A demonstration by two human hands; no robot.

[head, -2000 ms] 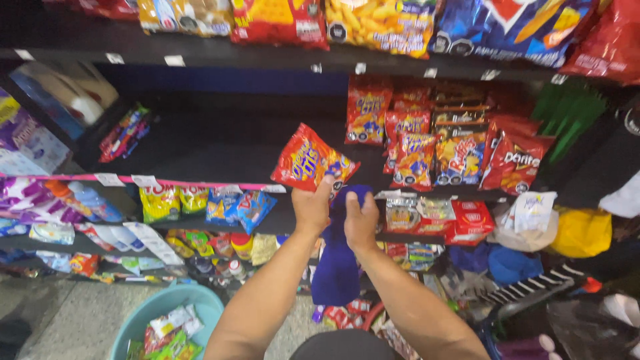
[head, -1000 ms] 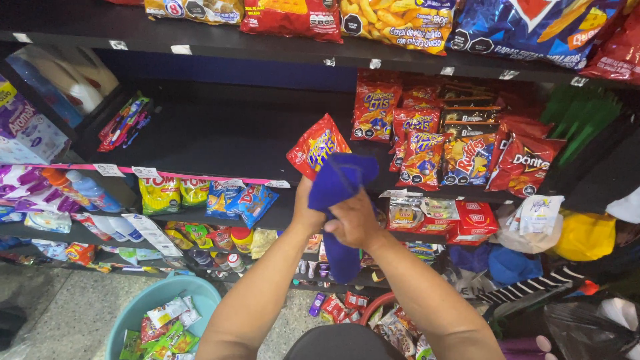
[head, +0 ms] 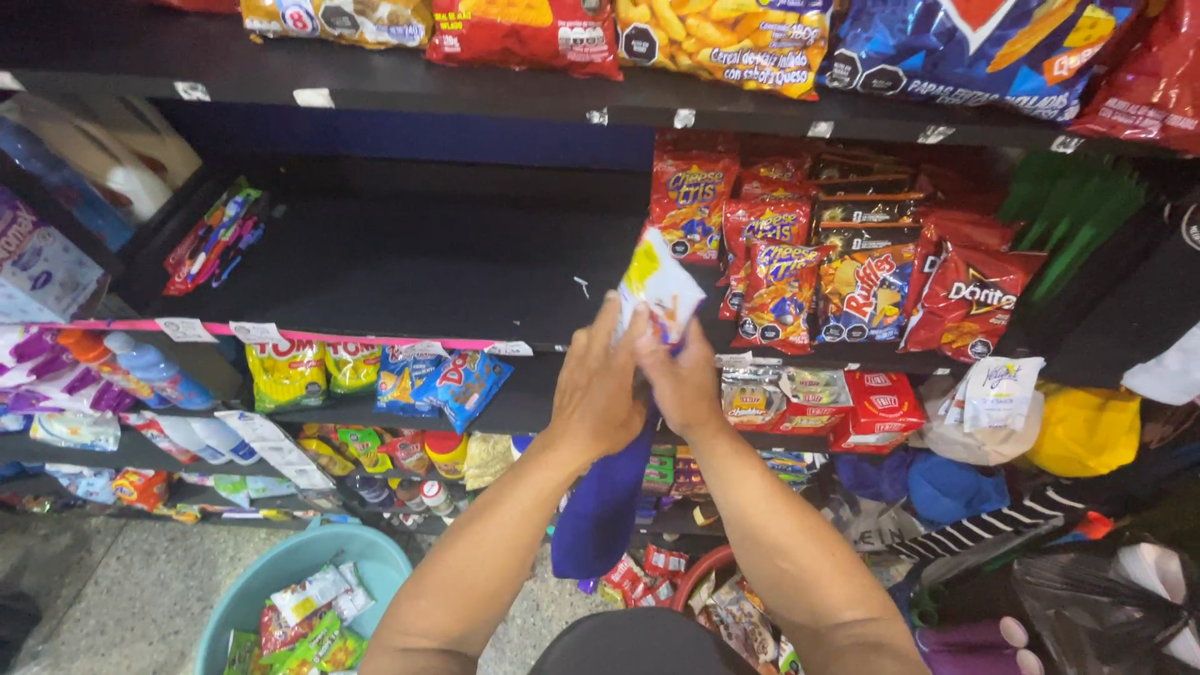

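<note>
Both my hands hold a small snack bag (head: 664, 281) in front of the black shelf (head: 422, 244); its white and yellow side shows. My left hand (head: 595, 384) has it from the left, my right hand (head: 680, 375) from the right, and the two hands touch. A dark blue cloth (head: 605, 502) hangs below them; which hand has hold of it I cannot tell. Right of my hands stand Cheese Tris bags (head: 780, 295), a Ruffles bag (head: 867, 291) and a Doritos bag (head: 972, 300).
Larger snack bags (head: 722, 42) line the upper shelf. Colourful packets (head: 217, 239) lie at the left of the middle shelf. Below are yellow-green snack bags (head: 286, 375) and red boxes (head: 877, 411). A teal tub (head: 220, 600) with packets and a red container (head: 698, 572) stand low down.
The snack bag showed its red printed side earlier and now shows a white and yellow side. The blue cloth, which was over my hands a second ago, now hangs below them.
</note>
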